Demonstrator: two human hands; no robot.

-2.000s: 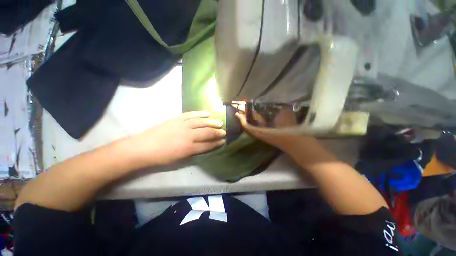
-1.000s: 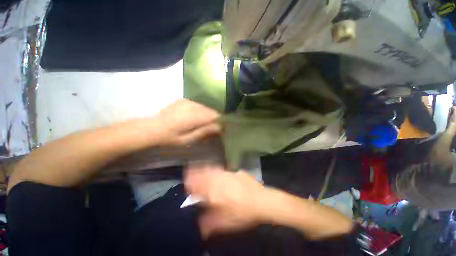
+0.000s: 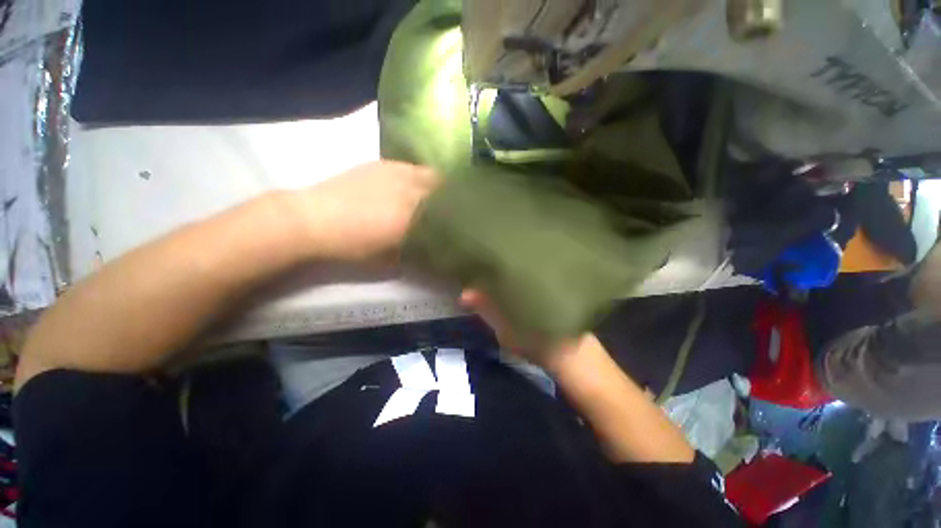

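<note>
The olive-green fabric [image 3: 521,242] lies in front of the sewing machine [image 3: 825,93], blurred, with a fold lifted over the table's front edge. More of the green cloth runs under the bright lamp at the needle area. My left hand [image 3: 377,211] is at the left edge of the green fabric, fingertips partly hidden by it. My right hand [image 3: 521,330] is under the near side of the raised fold and holds it, mostly covered by the cloth. Dark cloth shows beside the green near the presser foot [image 3: 537,52].
A flat black panel [image 3: 237,62] lies at the upper left of the white table [image 3: 186,196]. At right are a blue item [image 3: 803,263], a red stool [image 3: 782,356] and part of another person [image 3: 889,361]. A narrow olive strip [image 3: 686,356] hangs below the table edge.
My right hand has moved from in front of my shirt up to the green fabric, which is now lifted and folded leftward. My left hand has shifted slightly up and left.
</note>
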